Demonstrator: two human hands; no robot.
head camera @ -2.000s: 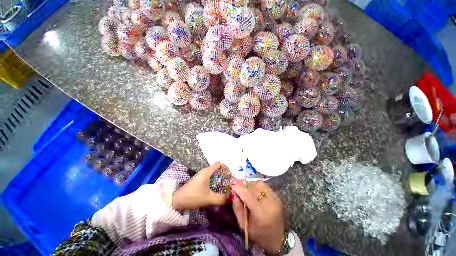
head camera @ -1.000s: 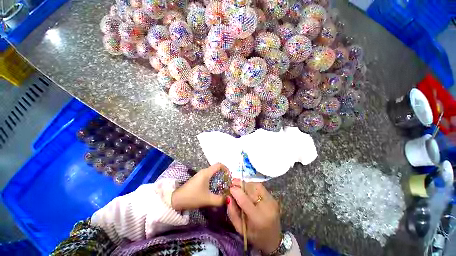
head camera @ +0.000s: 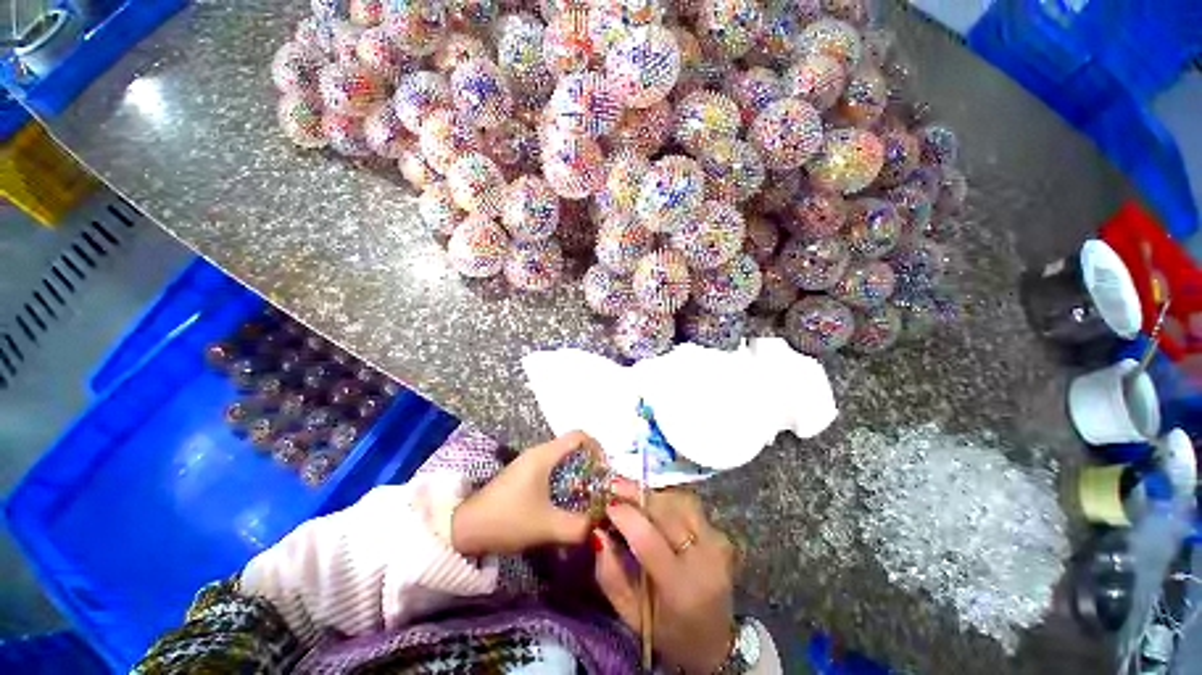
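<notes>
My left hand (head camera: 517, 505) holds a patterned ball (head camera: 577, 480) with multicoloured dots between thumb and fingers. My right hand (head camera: 675, 564) grips a fine brush (head camera: 645, 584), a thin tan stick held nearly upright in the picture, close beside the ball. Whether its tip touches the ball cannot be told. A white cloth (head camera: 778, 394) with blue marks lies just beyond my hands. A large heap of patterned balls (head camera: 670, 190) lies behind it on the speckled bench (head camera: 330, 251).
Small clear pieces (head camera: 969, 528) lie scattered right of the cloth. A dark can (head camera: 1110, 290), a white mug (head camera: 1111, 402) and a yellow-sided tub (head camera: 1105, 492) stand at the right. A red tray (head camera: 1147, 251) is behind. A blue tray (head camera: 171, 495) holds darker balls (head camera: 297, 396).
My right hand has shifted slightly left and down from its earliest position, with the brush still in it. My left hand still holds the ball in nearly the same place.
</notes>
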